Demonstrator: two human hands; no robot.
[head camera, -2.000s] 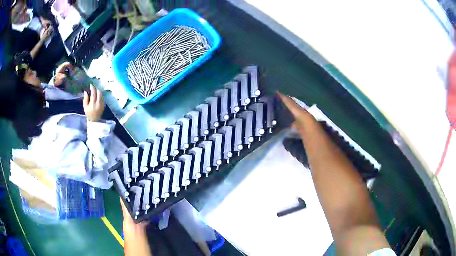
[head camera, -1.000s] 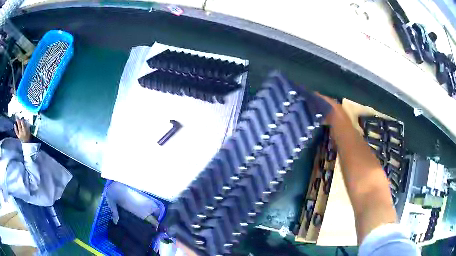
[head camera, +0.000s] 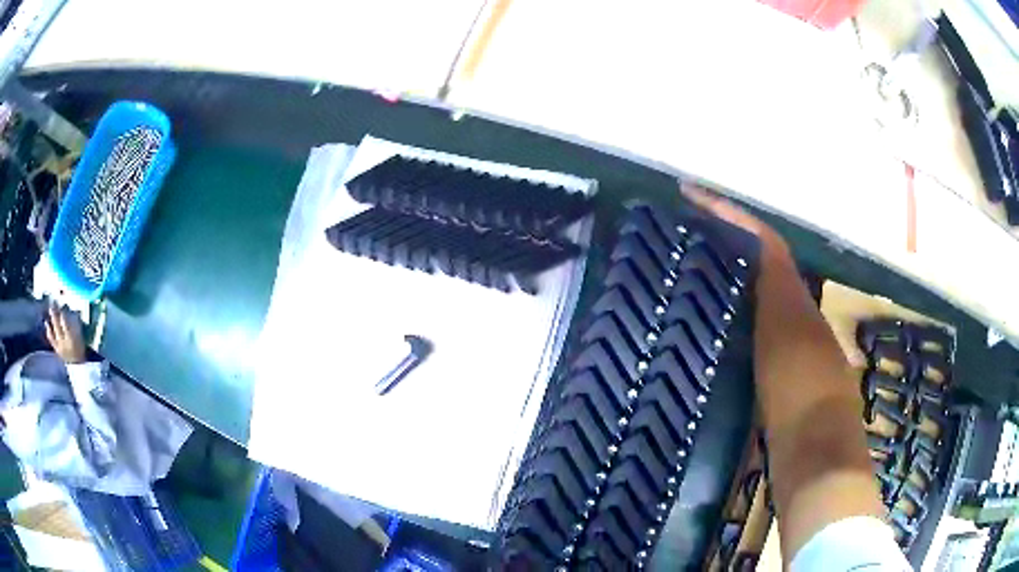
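Observation:
A long black tray (head camera: 732, 385) bears two slanted rows of black angled housings (head camera: 650, 419) with bright silver tips. It lies or is held lengthwise between the white sheets (head camera: 324, 413) and the cardboard; whether it rests on the bench I cannot tell. My right hand (head camera: 732, 215) grips its far end, partly hidden behind it. The tray's near end runs out at the bottom edge, and my left hand is not in view. Two rows of plain black covers (head camera: 469, 229) and one loose black piece (head camera: 402, 364) lie on the white sheets.
A light-blue basket (head camera: 164, 168) of silver rods stands far left, near another person's hand (head camera: 65, 333) and pale sleeve. Right of my forearm, hooked black units (head camera: 894, 391) lie on cardboard (head camera: 840, 307). A pale shelf (head camera: 603, 67) runs along the back.
The view has turned from the basket towards the cardboard. The tray has come from near the basket to the right of the white sheets and now points more away from me. My left hand has left view.

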